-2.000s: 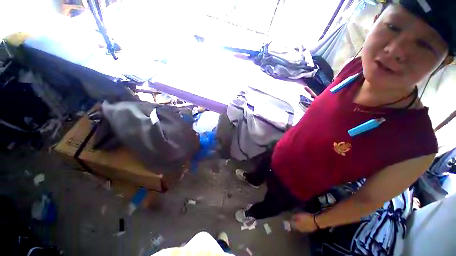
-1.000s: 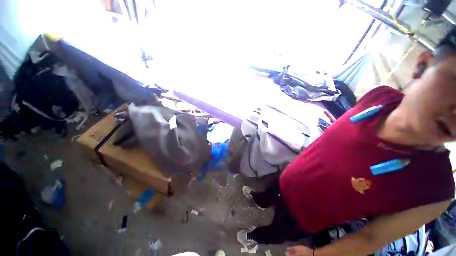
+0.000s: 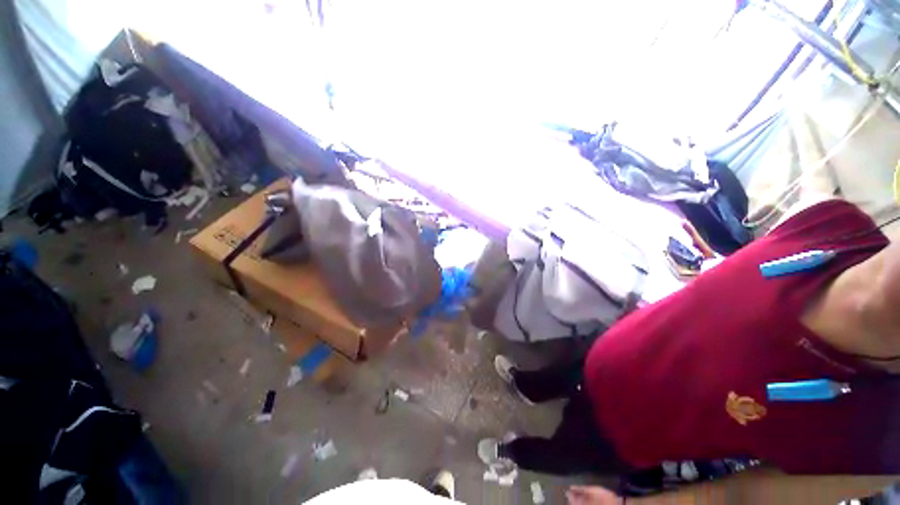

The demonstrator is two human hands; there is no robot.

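Neither of my hands is in the picture. A pale rounded shape (image 3: 380,493), perhaps my own clothing, shows at the bottom edge, with the tip of a shoe (image 3: 445,483) beside it. Nearest in front, a brown cardboard carton (image 3: 296,301) with a dark strap lies on the floor. A grey stuffed sack (image 3: 370,256) rests on the carton. Crumpled blue plastic (image 3: 449,294) lies just right of the sack.
A person in a dark red sleeveless top (image 3: 681,365) stands at the right. Behind is a glaring, overexposed table with grey fabric (image 3: 577,271) hanging at its side. Dark heaps lie at the far left (image 3: 128,148) and lower left (image 3: 59,395). Scraps litter the floor (image 3: 227,424).
The view has swung left, so the carton, sack and person appear further right. The person's face has left the frame. More of the dark heaps at left shows.
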